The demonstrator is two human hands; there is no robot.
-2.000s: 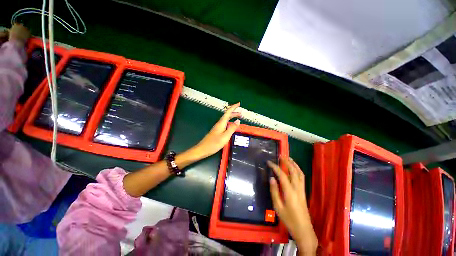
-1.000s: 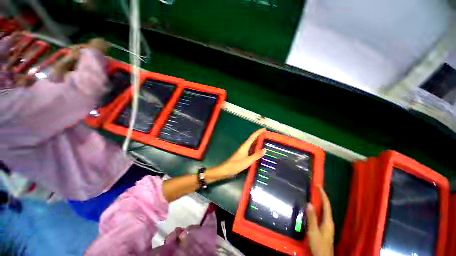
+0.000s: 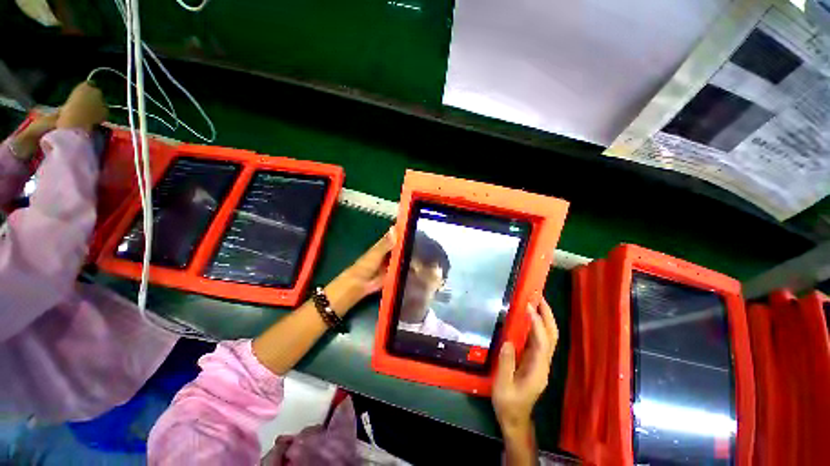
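Note:
A tablet (image 3: 460, 287) sits in a red-orange tray (image 3: 437, 371) in front of me, raised and tilted towards me. Its screen shows a bright live camera picture with a person's head and shoulder, a dark bar below and a small red-orange square at the lower right. My left hand (image 3: 375, 262) holds the tray's left side; its fingers are partly hidden behind the tray. My right hand (image 3: 530, 369) grips the tray's lower right side, thumb near the screen's lower corner.
A double tray (image 3: 202, 278) with two dark tablets lies at left. Stacked trays (image 3: 596, 364) with a tablet on top stand at right, another stack beyond. White cords (image 3: 139, 136) hang at left beside a pink-clad person (image 3: 64, 218). Printed sheets (image 3: 728, 100) are at upper right.
The tray has been lifted and tilted up between both hands. The screen has gone from a dark list with coloured text to the live camera picture. The view has shifted.

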